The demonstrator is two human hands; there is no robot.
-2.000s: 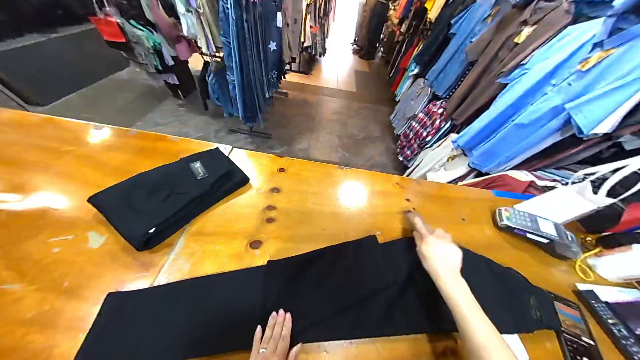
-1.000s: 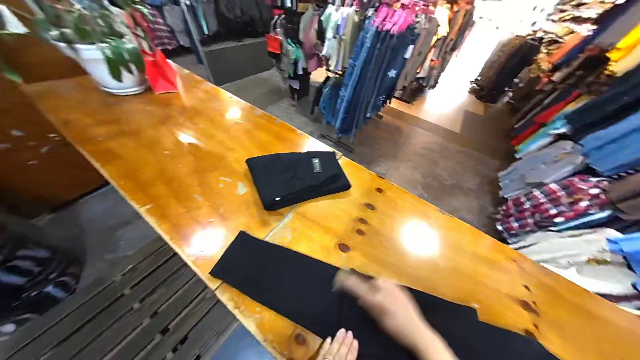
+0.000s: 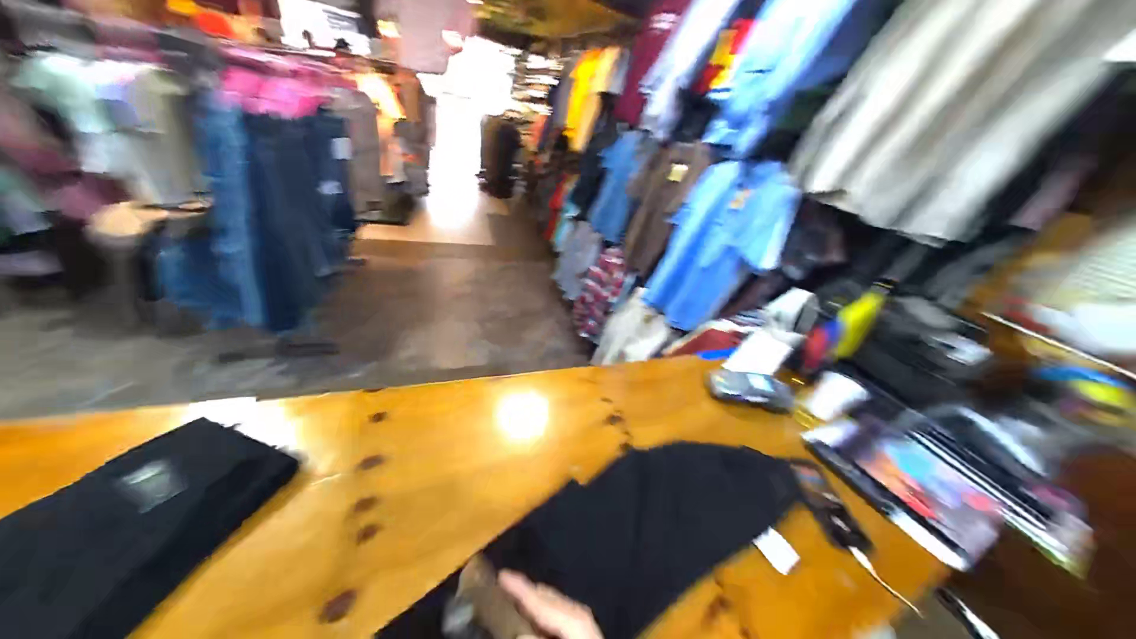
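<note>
Black trousers [image 3: 657, 524] lie spread on the varnished wooden counter [image 3: 461, 479], curving up to the right. At the bottom centre, my right hand [image 3: 550, 608] rests on the cloth with its fingers stretched. Just beside it, a blurred shape appears to be my left hand [image 3: 484, 603], low on the trousers; its fingers are not clear. A folded black garment [image 3: 133, 524] with a small label lies to the left, apart from both hands. By the right end of the trousers is a small white slip or tag [image 3: 777, 550].
A card terminal [image 3: 750, 389] stands near the counter's far edge. A dark device with a cable [image 3: 834, 510] and a flat item with a colourful surface [image 3: 932, 488] lie at the right. Beyond the counter are racks of jeans [image 3: 266, 204] and blue shirts [image 3: 723, 222].
The view has swung right since one second ago, and is blurred. My right hand, near the card terminal's side of the trousers two seconds ago, is now close beside my left.
</note>
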